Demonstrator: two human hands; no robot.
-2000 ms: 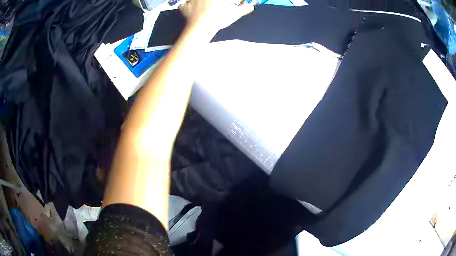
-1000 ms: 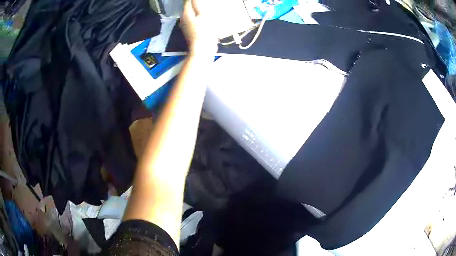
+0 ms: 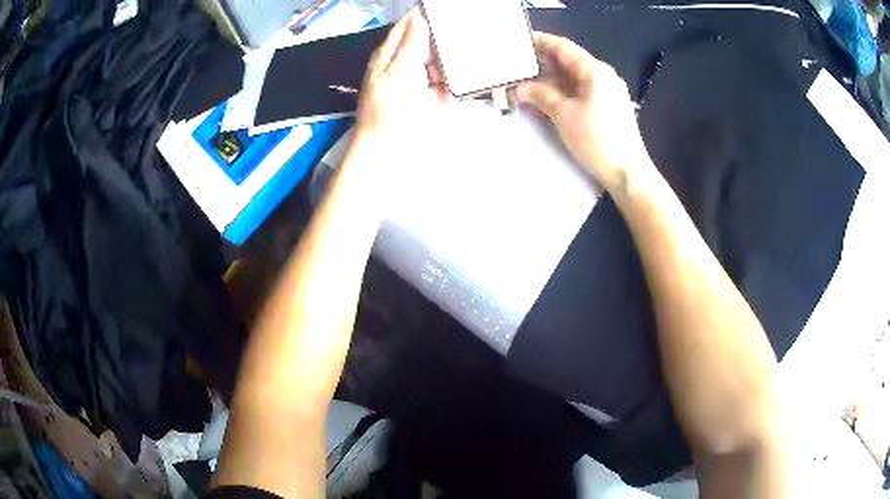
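Note:
A smartphone (image 3: 485,44) with a bright, washed-out screen is at the top centre, cut off by the upper edge. My left hand (image 3: 405,73) holds its left side. My right hand (image 3: 586,97) is at its lower right corner, fingers bent around a small pale part at the bottom edge; whether it grips the phone itself is hard to tell. A large black fabric panel (image 3: 751,195) lies over the right side of the white table (image 3: 488,185), partly under my right forearm.
A blue-and-white packet (image 3: 256,200) lies at the table's left edge, beside a black piece with a pale edge (image 3: 317,78). Black cloth (image 3: 107,214) is heaped at left. A printed ruler (image 3: 459,292) runs along the front edge.
My right hand has come into view at the phone. The phone now shows between both hands, where earlier my left hand alone reached to the top with beige cord loops beside it.

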